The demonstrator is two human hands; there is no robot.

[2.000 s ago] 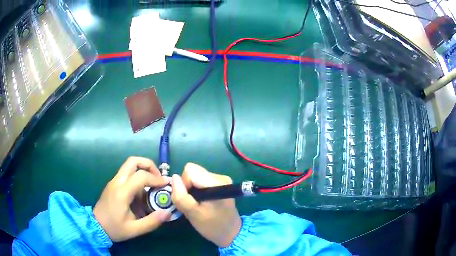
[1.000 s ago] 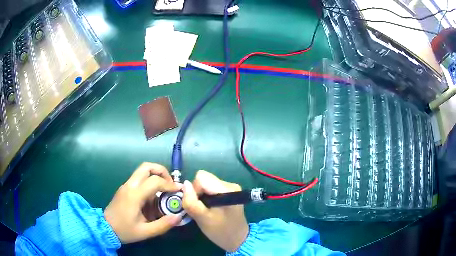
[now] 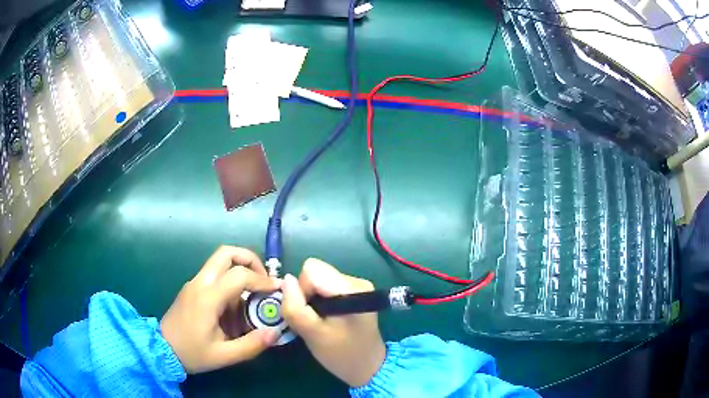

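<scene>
A small round component (image 3: 270, 311) with a green-yellow centre sits on the round metal test head (image 3: 286, 336) near the front edge. My left hand (image 3: 214, 311) curls around the left side of the component and test head, thumb and fingers at its rim. My right hand (image 3: 334, 326) holds the black test probe (image 3: 354, 303) like a pen, silvery collar to the right. The probe's tip is hidden behind my right fingers, close to the component. A dark blue cable (image 3: 274, 237) plugs into the top of the test head.
Left: blister tray (image 3: 120, 93) with black parts. Right: clear blister tray (image 3: 486, 210) and stacked trays (image 3: 606, 85). Beyond my hands: brown-red square pad (image 3: 245, 177), paper slips (image 3: 253, 85), white pen (image 3: 317, 98), red-black leads (image 3: 376, 186), black flat device (image 3: 311, 8).
The view has shifted, so the bench things sit further right than two seconds ago. Both hands keep the same hold at the test head, with the probe still in my right hand.
</scene>
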